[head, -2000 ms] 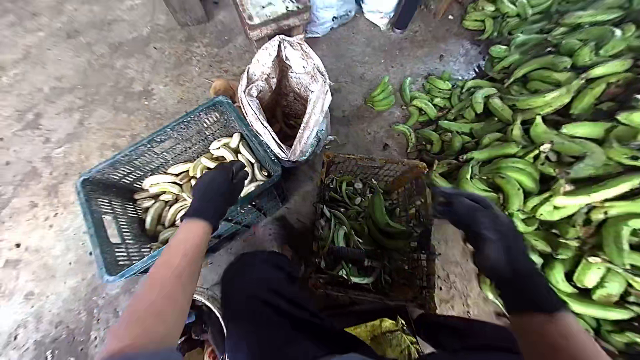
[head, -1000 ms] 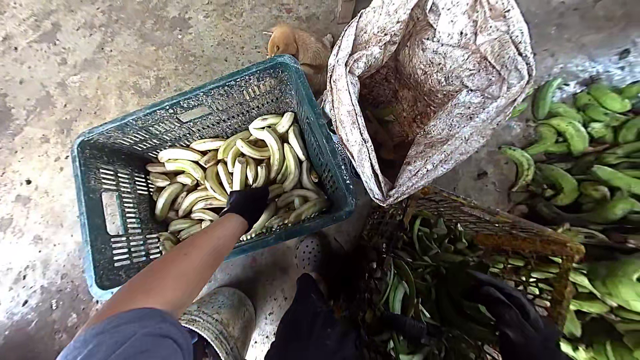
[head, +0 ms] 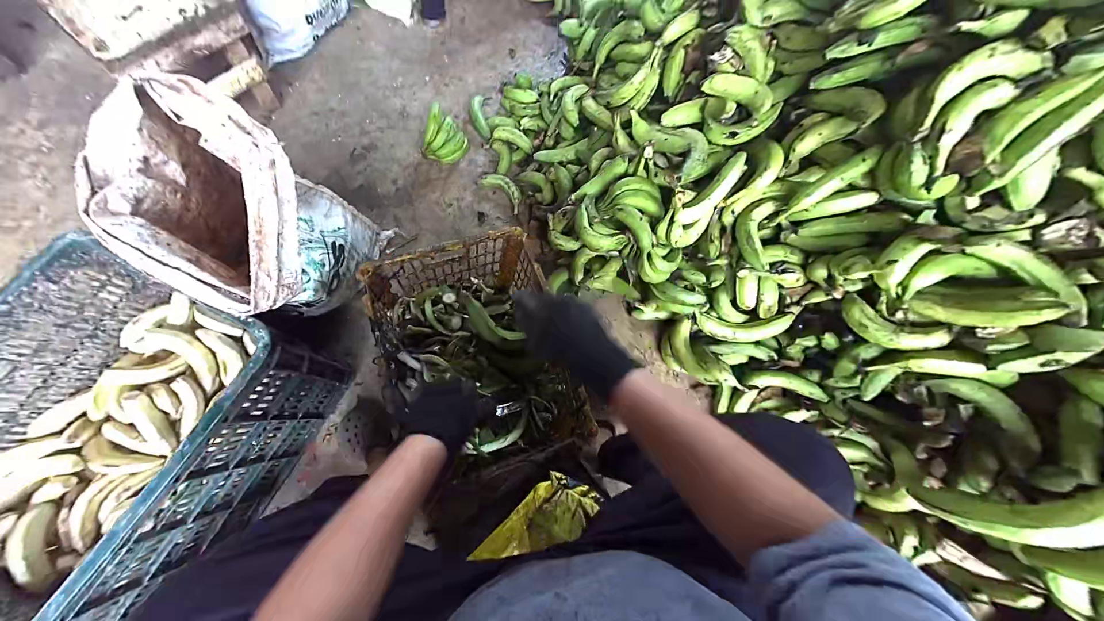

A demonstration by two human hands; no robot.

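My left hand [head: 442, 412], in a black glove, is over the left side of a dirty yellow plastic crate [head: 448, 253] with green peels [head: 435, 312] inside. What its fingers do is hidden. My right hand [head: 573, 336], also black-gloved, reaches over the crate's right side beside a green plantain [head: 487, 321]; blur hides whether it grips it. A green plastic crate [head: 250, 366] at the left holds peeled plantains [head: 155, 388]. Unpeeled green plantains [head: 742, 224] lie heaped on the right.
An open, stained woven sack [head: 276, 207] stands between the two crates, leaning over the green one. A small bunch of green plantains [head: 445, 135] lies on the concrete floor. A yellow plastic bag [head: 543, 517] is by my legs. A wooden stand [head: 233, 69] is behind the sack.
My left hand was over the peeled plantains in the green crate and is now at the yellow crate. The view has swung right.
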